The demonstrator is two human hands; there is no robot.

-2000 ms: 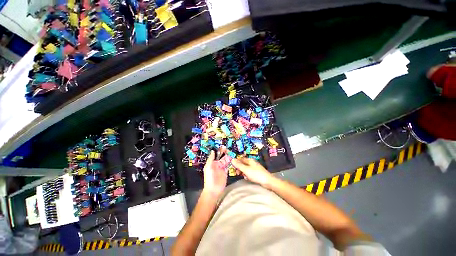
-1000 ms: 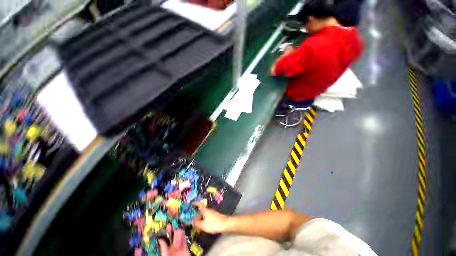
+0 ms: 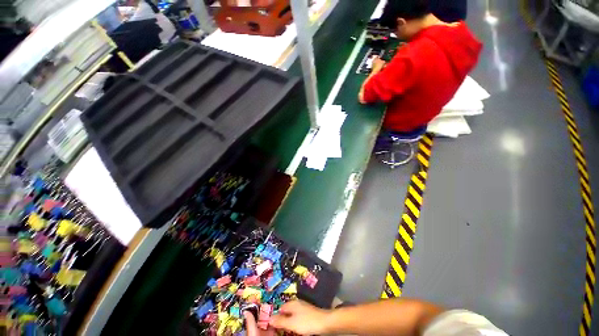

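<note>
A heap of small pink, yellow, blue and teal binder clips [image 3: 265, 268] lies in a black tray [image 3: 326, 275] at the bottom centre. My right hand [image 3: 301, 317] is at the heap's near right side, its fingertips pinched at a pink clip [image 3: 265, 315]. My left hand [image 3: 253, 325] is mostly cut off by the bottom edge; its fingertips are at a small dark part [image 3: 250, 308] beside that clip. Whether the clip is on the dark part is too small to tell.
An empty black compartment tray [image 3: 190, 111] sits on the shelf above. Larger clips [image 3: 39, 256] fill the left. A brown block [image 3: 274, 200] is behind the heap. White sheets [image 3: 327, 141] lie on the green bench. A person in red [image 3: 427, 75] sits farther along.
The view has swung right and up, bringing the shelf tray and the seated person into view. My hands stay at the heap, the left now mostly cut off.
</note>
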